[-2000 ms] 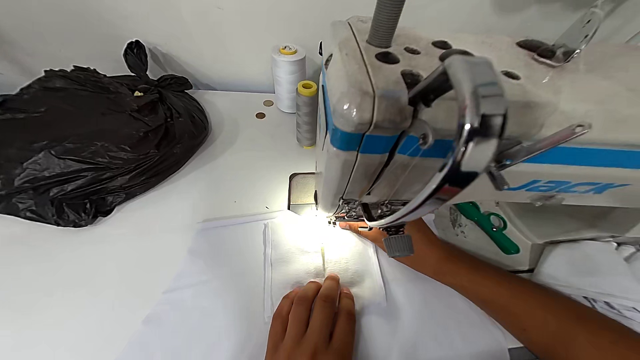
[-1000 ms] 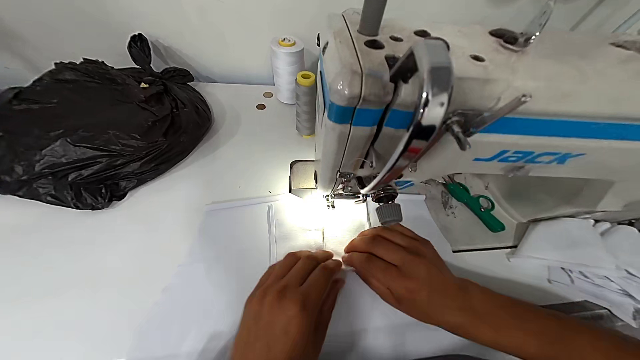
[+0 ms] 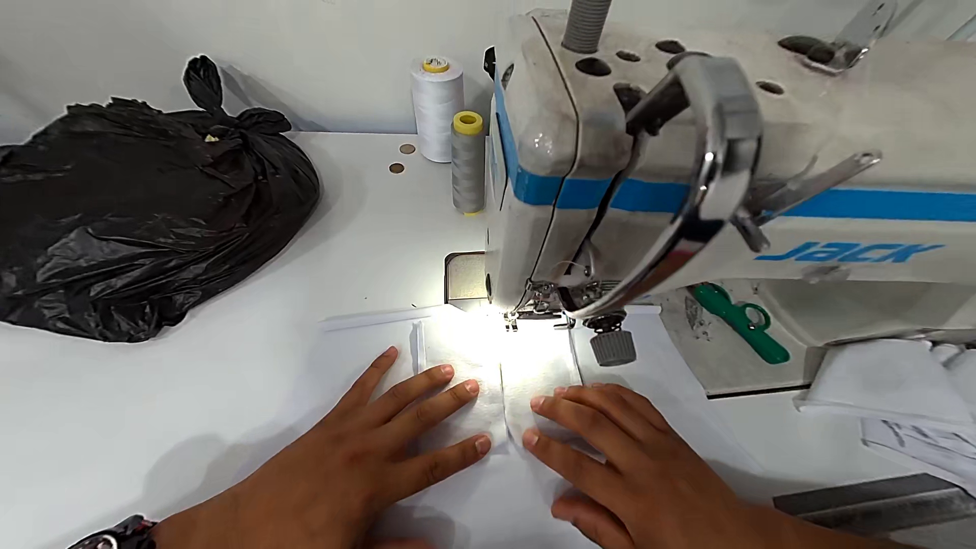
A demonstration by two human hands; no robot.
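Note:
White fabric (image 3: 351,396) lies flat on the table under the head of a Jack sewing machine (image 3: 656,229). A rectangular white piece (image 3: 541,366) with a line down its middle lies on it, brightly lit by the needle area. My left hand (image 3: 381,442) rests flat with its fingers spread, over the left part of that piece. My right hand (image 3: 618,450) lies on the right part, fingers somewhat bent, palm down. Neither hand grips anything. The presser foot (image 3: 511,322) stands beyond my fingertips, at the far part of the piece; glare hides whether it touches the fabric.
A knotted black plastic bag (image 3: 152,221) lies at the left. White (image 3: 438,107) and grey (image 3: 467,168) thread cones stand beside the machine, near two small discs (image 3: 396,168). Green thread snips (image 3: 740,322) lie under the arm, with folded white cloth (image 3: 888,381) and a grey metal piece (image 3: 877,499) at the right.
The right hand has come from beside the presser foot back toward me. The left hand has spread its fingers and moved left of the middle line; the hands were close together one second ago.

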